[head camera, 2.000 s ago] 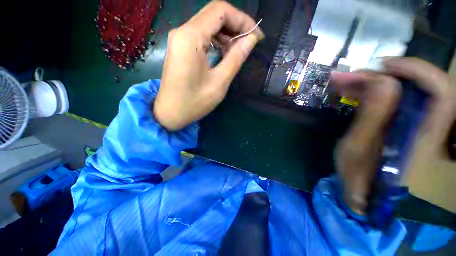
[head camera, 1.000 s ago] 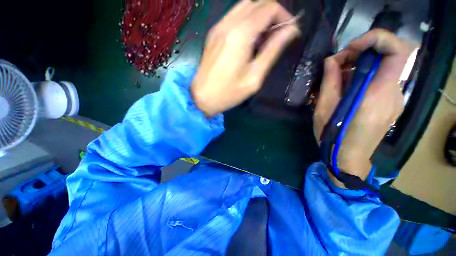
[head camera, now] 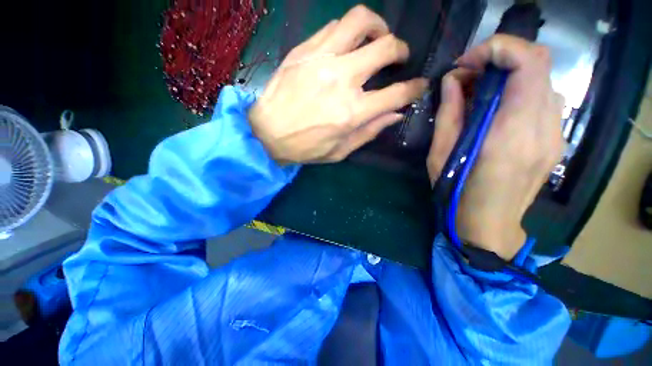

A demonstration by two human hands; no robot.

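Observation:
My right hand (head camera: 511,143) grips the black and blue soldering iron (head camera: 472,154) like a pen, over the tablet unit (head camera: 568,53). The iron's tip is hidden by my fingers. My left hand (head camera: 322,100) lies palm down left of it, fingers spread and bent, with fingertips at the near left part of the circuit board (head camera: 418,111). Whether it holds solder wire cannot be told. The board shows only as a narrow dark strip with small bright spots between my hands. The black holding frame (head camera: 608,121) curves around the tablet's right side.
A pile of red wired components (head camera: 204,50) lies on the green mat (head camera: 336,207) at the upper left. A white fan (head camera: 25,168) stands at the far left. A brown board (head camera: 615,221) is at the right, with a dark item (head camera: 646,204) at the picture's edge.
My right hand has come from the right over the tablet with the iron. My left hand has moved down to the board and spread its fingers; the wire seen in it earlier no longer shows clearly.

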